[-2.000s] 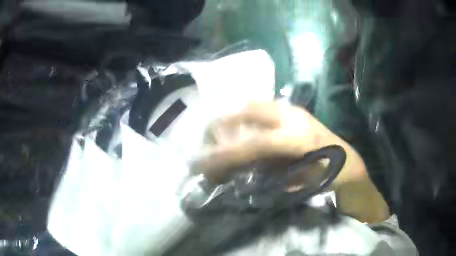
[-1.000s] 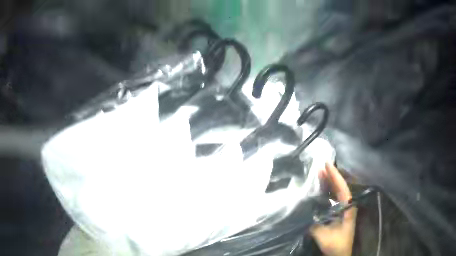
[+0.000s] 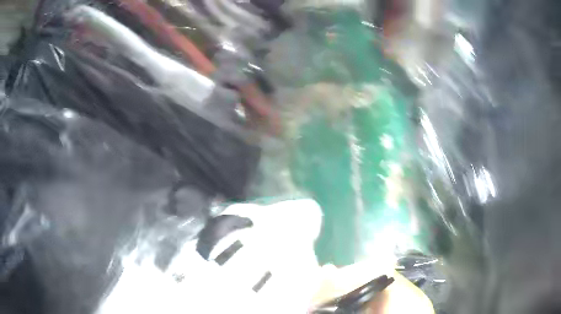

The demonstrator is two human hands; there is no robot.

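Observation:
Bagged white garments (image 3: 270, 233) fill the bottom middle of the head view, very bright, with dark patches at the collar and two small dark labels. A hand (image 3: 403, 297) shows at the bottom edge, right of the garments, blurred and cut off. It looks like my right hand, closed around black hanger hooks (image 3: 363, 294) by the white garments. The fingers are mostly hidden or outside the frame. My left hand is not in the picture.
Bagged dark garments (image 3: 203, 144) hang in a row on the left, with a white strip (image 3: 144, 55) and a red-orange strip (image 3: 178, 40) among them. Glossy bagged garments (image 3: 517, 122) line the right side. A shiny green floor (image 3: 326, 159) shows between them.
The white garments and the hand sit lower in the view. The green floor and coloured hanging row have come into sight. The several separate hooks seen earlier are now bunched at the hand.

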